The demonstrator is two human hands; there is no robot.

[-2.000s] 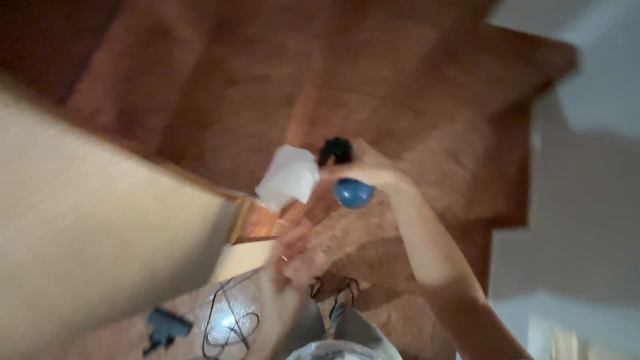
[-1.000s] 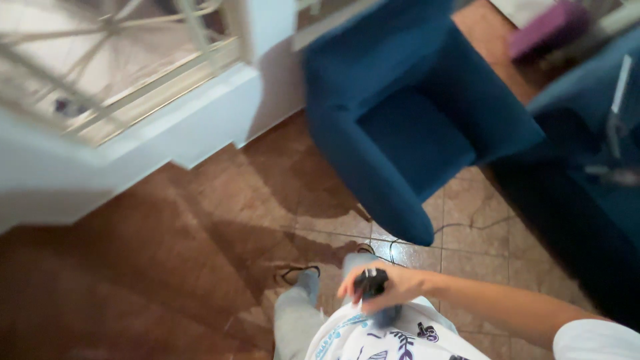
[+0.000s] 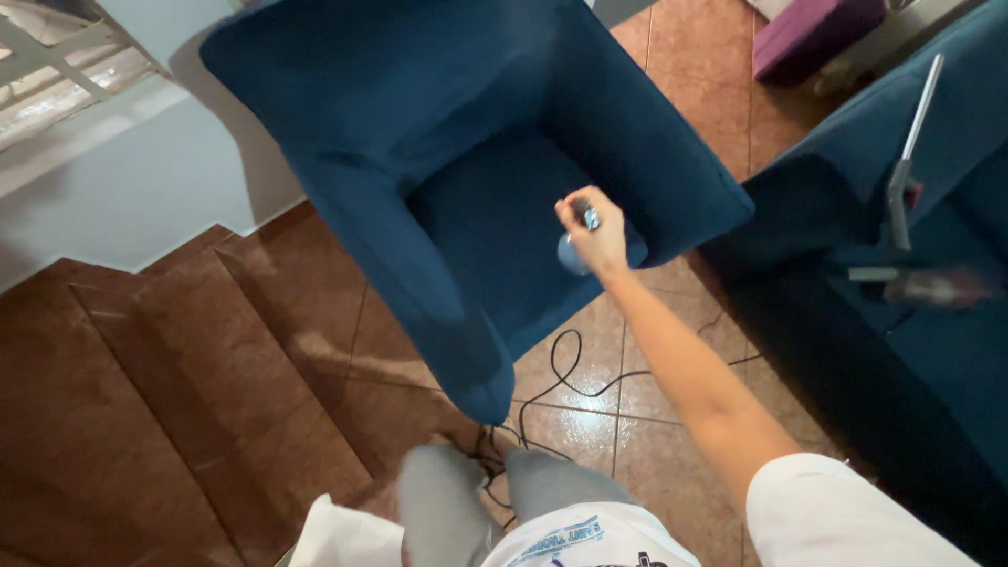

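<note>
Out over the seat of a blue upholstered armchair [image 3: 496, 189], my right hand [image 3: 596, 228] grips a spray bottle [image 3: 572, 253] by its black top. The bottle's body is blue and partly covered by my fingers, so whether it touches the seat cannot be told. My left hand is not visible. A white cloth or paper [image 3: 346, 534] shows at the bottom edge, left of my legs; what holds it is hidden.
Brown stairs [image 3: 220, 370] lie to the left beside a white wall [image 3: 189, 150]. A black cable [image 3: 567, 378] loops over the tiled floor near my feet. At right stands a blue sofa [image 3: 929, 378] with a vacuum tube [image 3: 909, 150] on it. A purple block [image 3: 819, 35] is behind.
The view has swung from the stairs to the armchair. My right hand with the bottle has moved from near my body, one second ago, out over the seat.
</note>
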